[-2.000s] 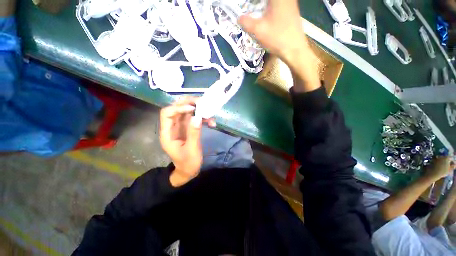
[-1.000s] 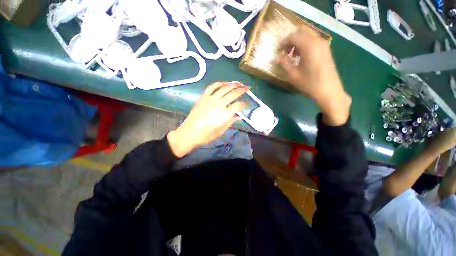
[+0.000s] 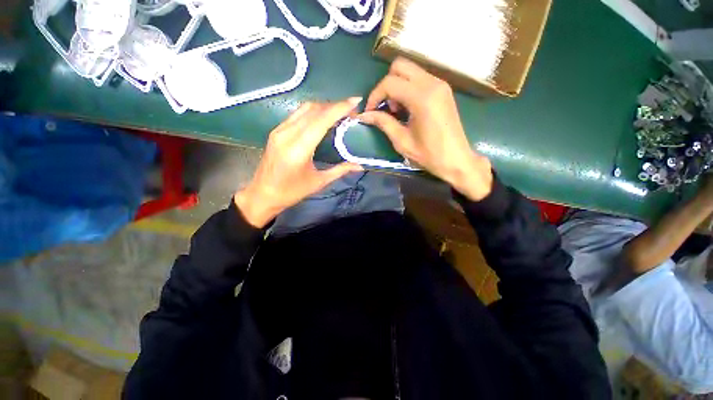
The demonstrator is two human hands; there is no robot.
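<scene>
A white looped plastic housing (image 3: 375,163) is held between my two hands at the bench's front edge, its rounded loop end to the left. My left hand (image 3: 293,160) grips the loop end with thumb and fingers. My right hand (image 3: 426,129) is over the other end and hides it, fingertips pinched near the loop's upper side. Whether a thin pin is in the fingertips cannot be told. The open cardboard box of pins (image 3: 525,48), packed with fine whitish sticks, stands just beyond my right hand.
A pile of white housings (image 3: 197,81) lies at the upper left of the green bench (image 3: 575,117). A heap of small metal parts (image 3: 672,133) is at the right, near another worker's arm (image 3: 678,223). Blue workwear (image 3: 70,183) is at left, above a red stool leg.
My right hand has come from the pin box to the housing. My left hand has shifted slightly left and now grips the loop end. The view has shifted, so box and pile appear higher.
</scene>
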